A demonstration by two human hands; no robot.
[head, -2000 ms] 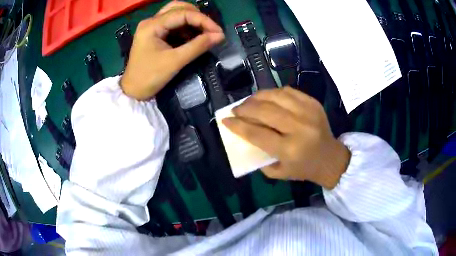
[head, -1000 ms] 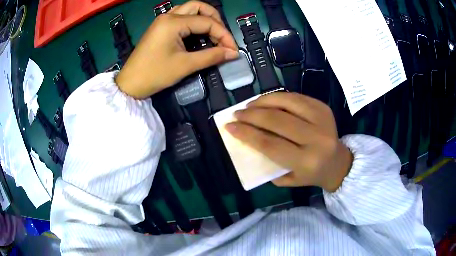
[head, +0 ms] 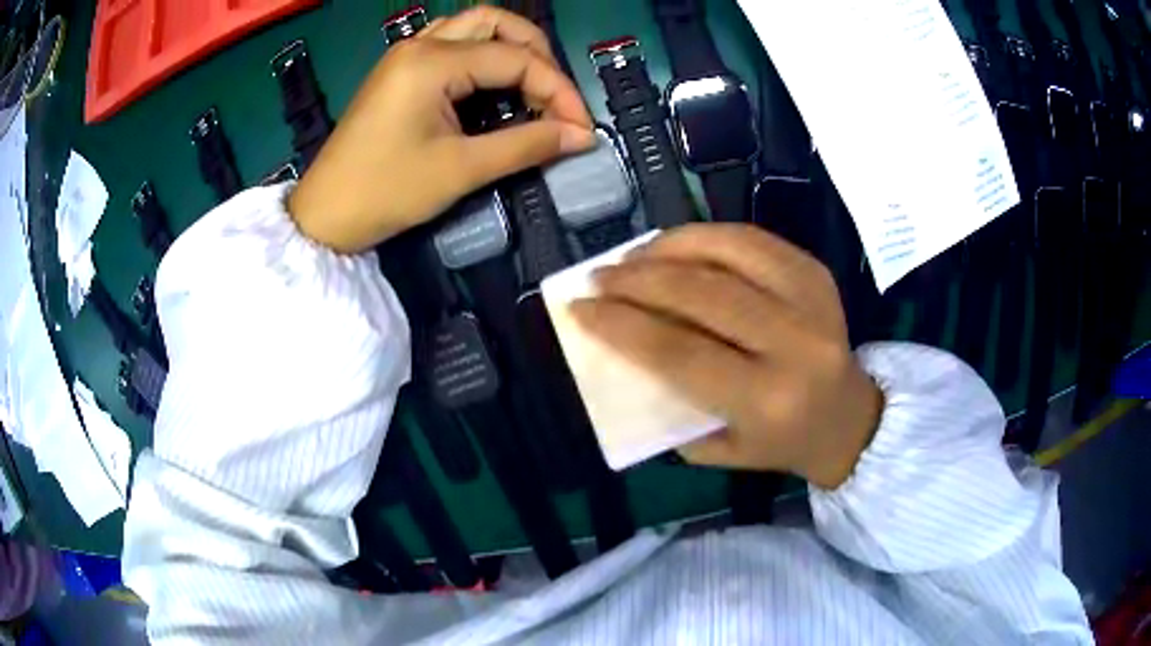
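Observation:
My left hand has thumb and forefinger pinched at the upper left corner of a grey screen film label, which lies over the face of a smartwatch. My right hand holds a thick cream-white pad just below that watch; its right part is hidden under the fingers. Two smartwatches with printed matte labels lie to the left, one beside it and one lower down. A smartwatch with a glossy black face lies to the right.
A long white label sheet lies over watches at the right, with more watches beyond. A red-orange tray is at upper left. Torn white backing paper lies along the left edge. Straps lie on the green mat.
My left fingertips have come down from above the watch to its upper corner, and its glossy black face now shows matte grey. My right hand and pad have moved slightly down.

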